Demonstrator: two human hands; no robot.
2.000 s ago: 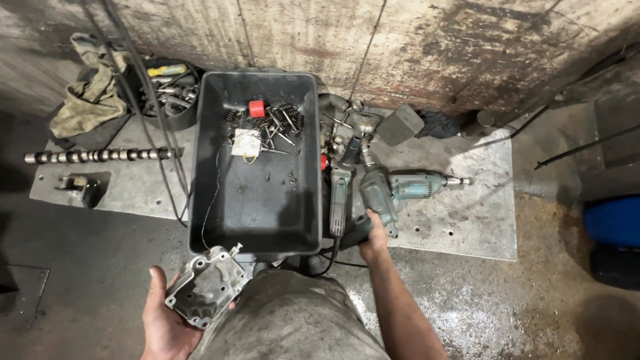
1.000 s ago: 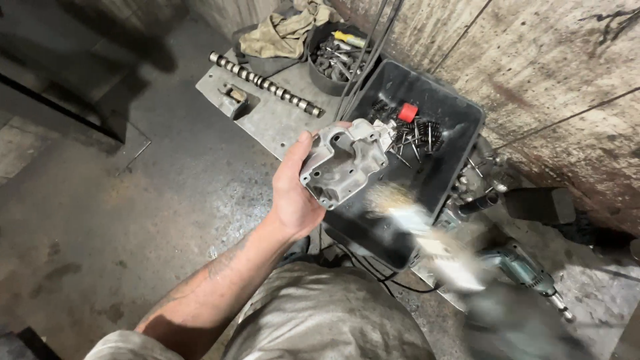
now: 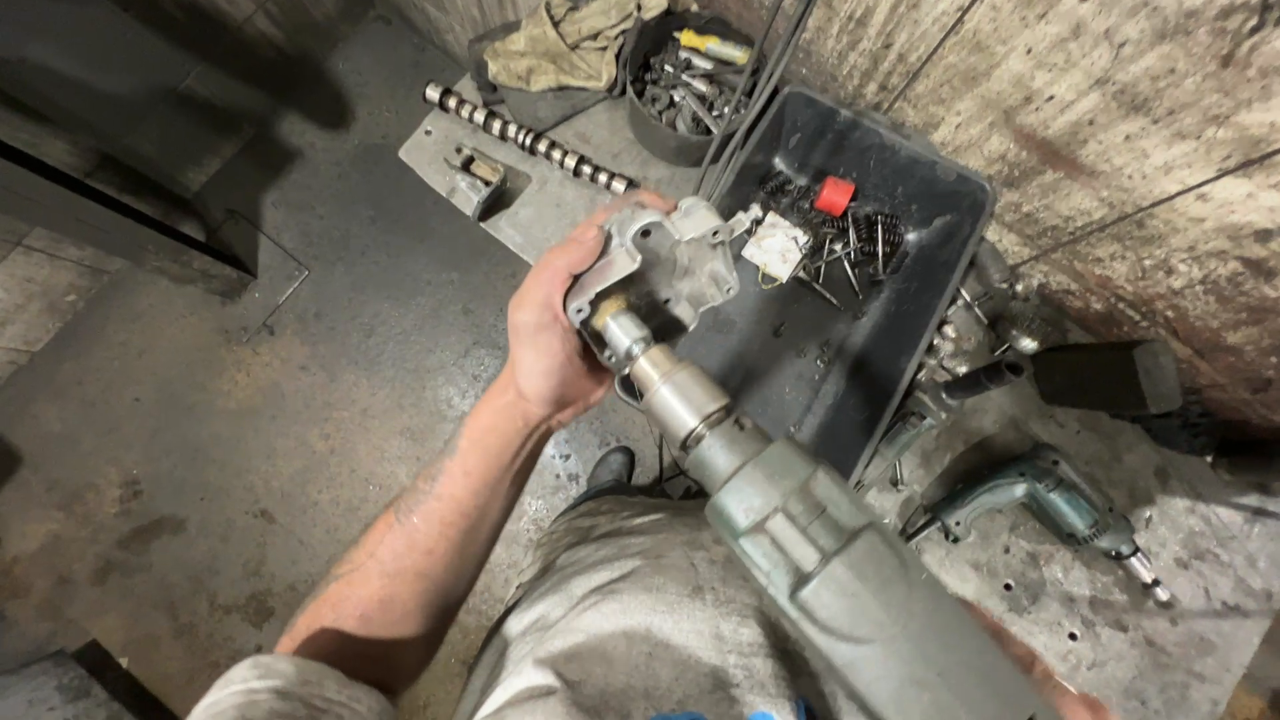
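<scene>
My left hand (image 3: 555, 330) grips a cast-metal housing (image 3: 690, 265) by its left side, over the near left edge of a black plastic tub. A large electric drill (image 3: 820, 540) points up and left, its brush tip (image 3: 610, 312) at the housing's inner cavity. Part of my right hand (image 3: 1030, 660) shows beside the drill's rear body at the lower right; its fingers and the drill's handle are mostly hidden. Whether the brush is spinning cannot be told.
The black tub (image 3: 900, 130) holds springs, valves (image 3: 850, 260), a red cap (image 3: 834, 196) and a white piece (image 3: 775, 246). A camshaft (image 3: 530, 140), a bucket of metal parts (image 3: 670, 140) and a rag (image 3: 560, 45) lie beyond. Another drill (image 3: 1060, 500) rests on the metal plate at right.
The large drill has come up to the housing; two seconds ago my right hand was at a drill on the plate. My left hand has raised the housing. The view has turned.
</scene>
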